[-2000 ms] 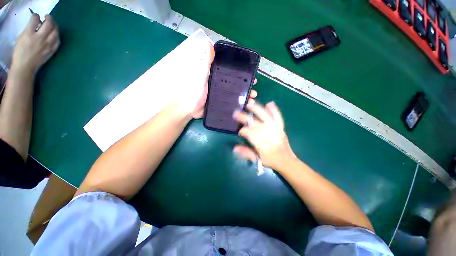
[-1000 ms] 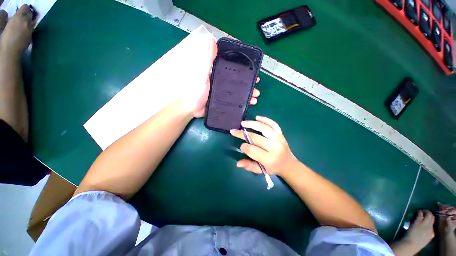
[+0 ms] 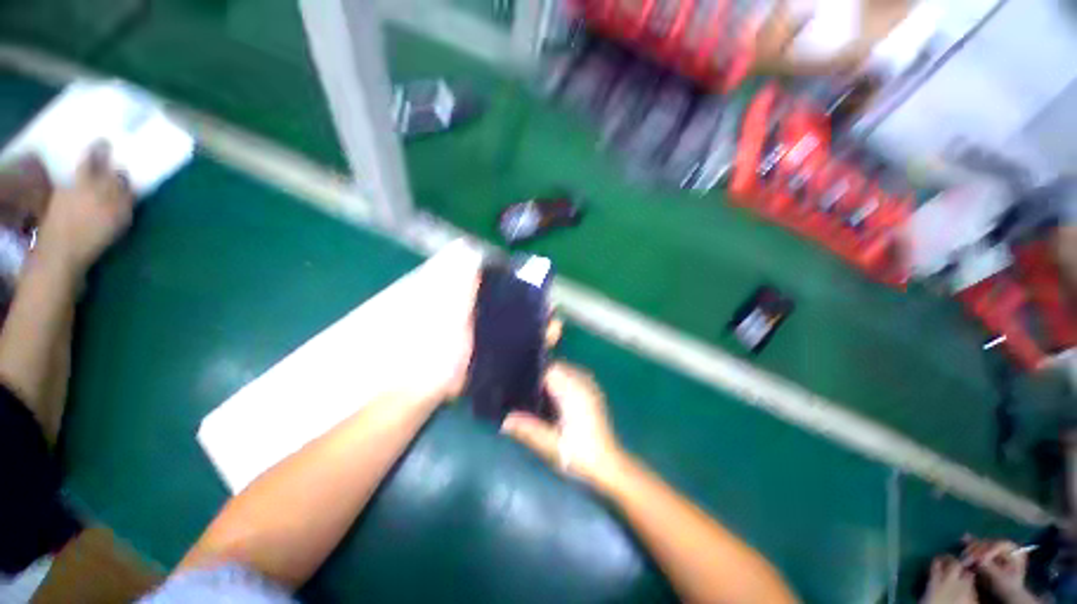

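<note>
The frame is blurred. A dark smartphone [image 3: 508,336] stands upright over the bench, its screen facing me. My left hand [image 3: 449,354] holds it from the left, with fingertips showing at its right edge. My right hand [image 3: 573,425] is at the phone's lower right corner, its thumb and fingers against the edge. The slim stick cannot be made out in it now. A long white sheet [image 3: 331,366] lies on the bench, partly under my left forearm.
Beyond the metal rail [image 3: 709,372], the green belt carries handsets [image 3: 759,319], [image 3: 537,220]. Red trays [image 3: 815,189] stand farther back. A grey post [image 3: 360,118] rises beside the rail. A neighbour's hand [image 3: 89,212] is at left, on white paper; other hands [image 3: 974,575] are at lower right.
The view has tilted up and blurred, showing the post and more trays. The phone screen looks darker. My right hand has moved up against the phone's lower right edge.
</note>
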